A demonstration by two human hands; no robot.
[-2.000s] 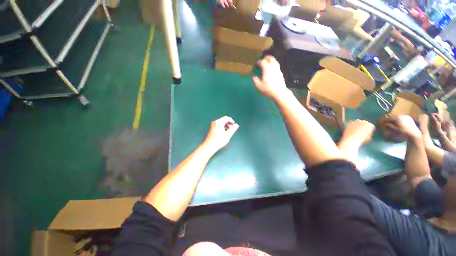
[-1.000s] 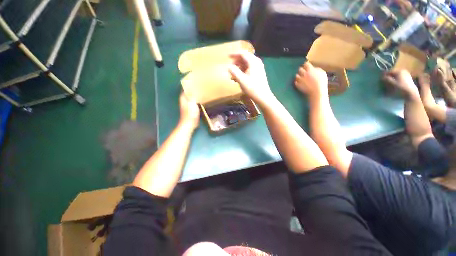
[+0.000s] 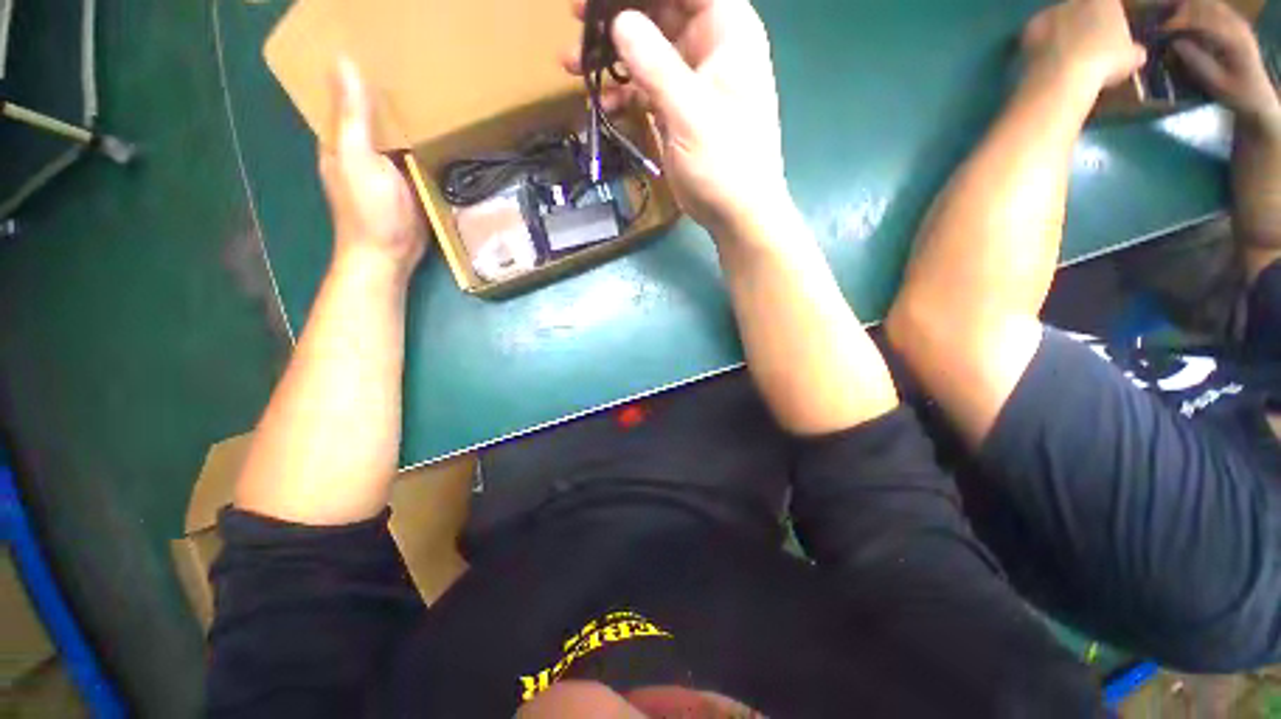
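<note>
An open mailer box [image 3: 555, 275] sits on the green bench top, its brown lid [image 3: 436, 63] standing up behind the tray. Inside lie a coiled black cable [image 3: 485, 172] at the back left, a pale insert [image 3: 497, 233] at the front left and a black block with a grey face [image 3: 579, 225] to the right. My left hand [image 3: 368, 197] is against the box's left side, thumb and fingers around the lid's edge. My right hand [image 3: 710, 113] holds a black cable bundle [image 3: 601, 49] above the tray; its ends hang down over the contents.
The green bench top [image 3: 871, 169] has its front edge before my lap. A supply carton [image 3: 429, 527] stands low at the left, partly behind my arm. At the right a person's arm [image 3: 990, 232] reaches over the bench, near other hands at another box [image 3: 1124, 99].
The view has moved closer over the box. My right hand now shows a black cable bundle over the tray. My left hand is still at the box's left side.
</note>
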